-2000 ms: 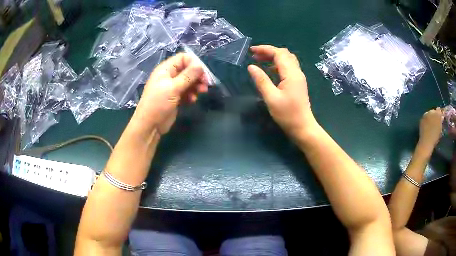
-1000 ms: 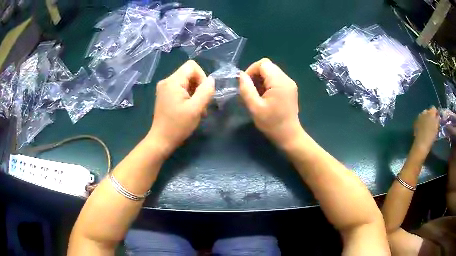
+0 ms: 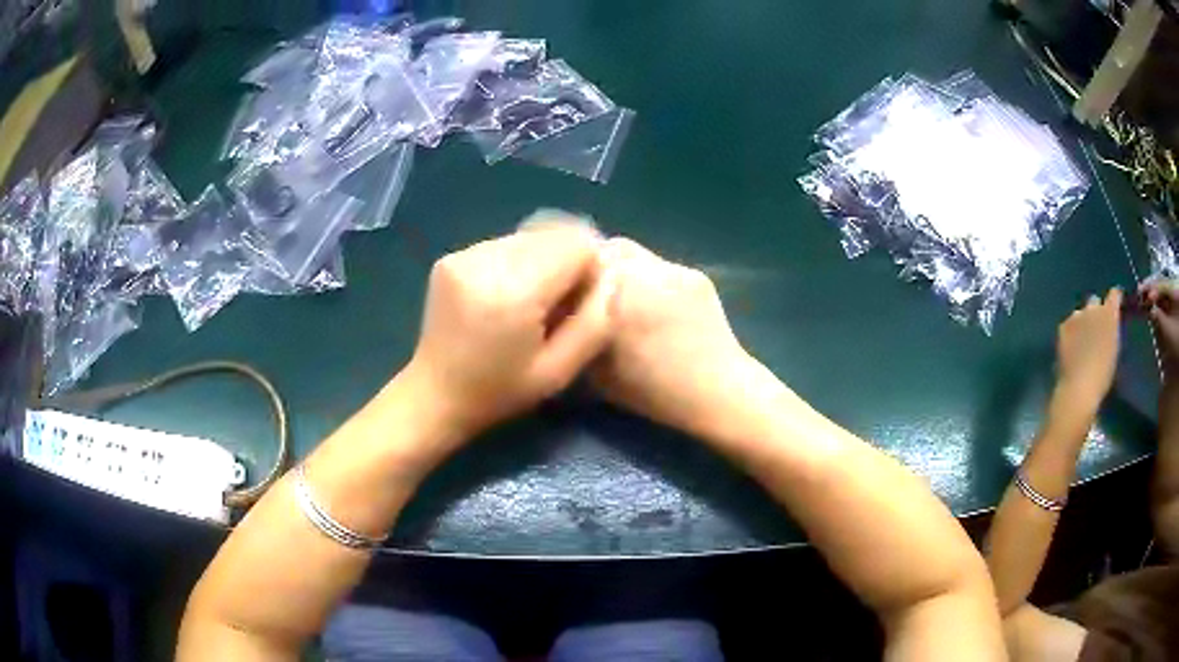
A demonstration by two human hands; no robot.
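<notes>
My left hand (image 3: 511, 317) and my right hand (image 3: 666, 323) meet in front of me above the dark green bench, fingers curled together. A small clear zip-lock bag (image 3: 556, 221) shows as a blurred bit of film at their top edge; most of it is hidden by the fingers. A large loose pile of zip-lock bags (image 3: 349, 117) spreads at the upper left. A compact, glaring pile of bags (image 3: 963, 181) lies at the upper right.
More bags (image 3: 91, 220) lie at the far left. A white power strip (image 3: 129, 462) with a curved brown cord (image 3: 278, 401) is at the left bench edge. Another person's hand (image 3: 1090, 347) works at the right edge, near thin tangled yellow-green wires (image 3: 1138, 162).
My hands first came together on the bag, one side each; now they are pressed against each other and lower, covering most of it. The other person's hand has shifted slightly.
</notes>
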